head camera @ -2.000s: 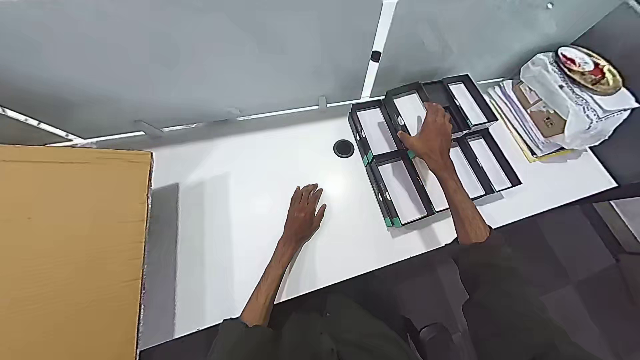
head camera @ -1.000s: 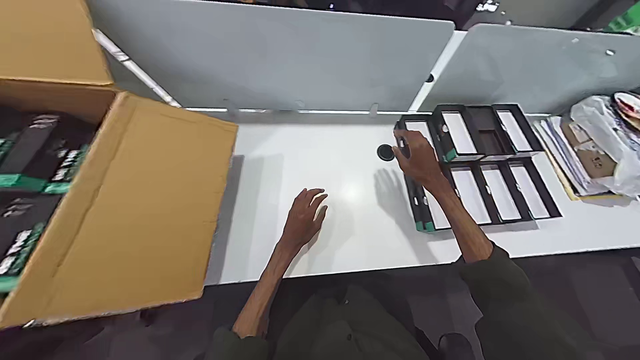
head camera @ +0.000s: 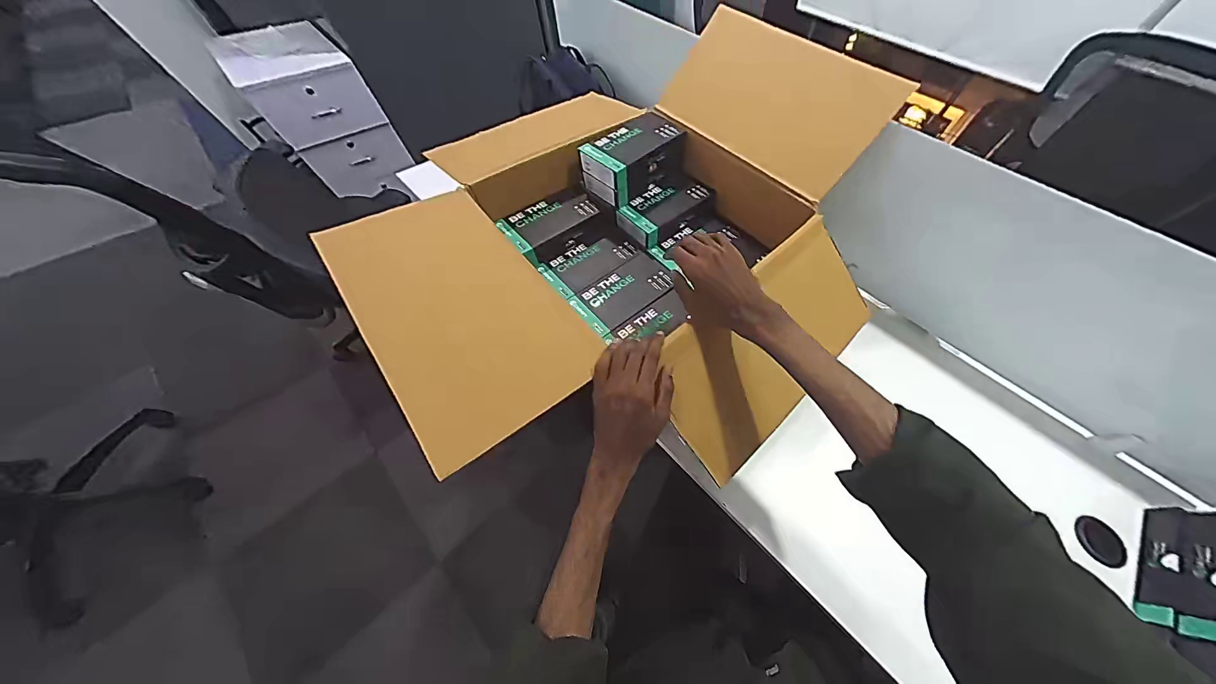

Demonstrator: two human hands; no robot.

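Note:
A large open cardboard carton (head camera: 456, 351) holds several black boxes with green ends and printed lettering. My left hand (head camera: 632, 394) rests at the carton's near corner, its fingertips by the closest black box (head camera: 651, 318); whether it grips the rim cannot be told. Over the near right side of the carton, my right hand (head camera: 714, 280) reaches in, fingers bent onto a black box (head camera: 679, 237) there. Its fingertips are partly hidden, so a grip is not clear. One black box (head camera: 641, 152) stands higher than the others at the carton's back.
The white desk (head camera: 855, 532) runs to the lower right, with a grey partition (head camera: 1026, 247) along it. Black boxes (head camera: 1178, 570) and a round black desk grommet (head camera: 1101, 541) are at the right edge. Office chairs (head camera: 275, 247) and a drawer cabinet (head camera: 323, 114) stand left.
The view has swung left to the carton. My right hand has left the black trays on the desk and is now inside the carton; my left hand has moved from above the desk to its near corner.

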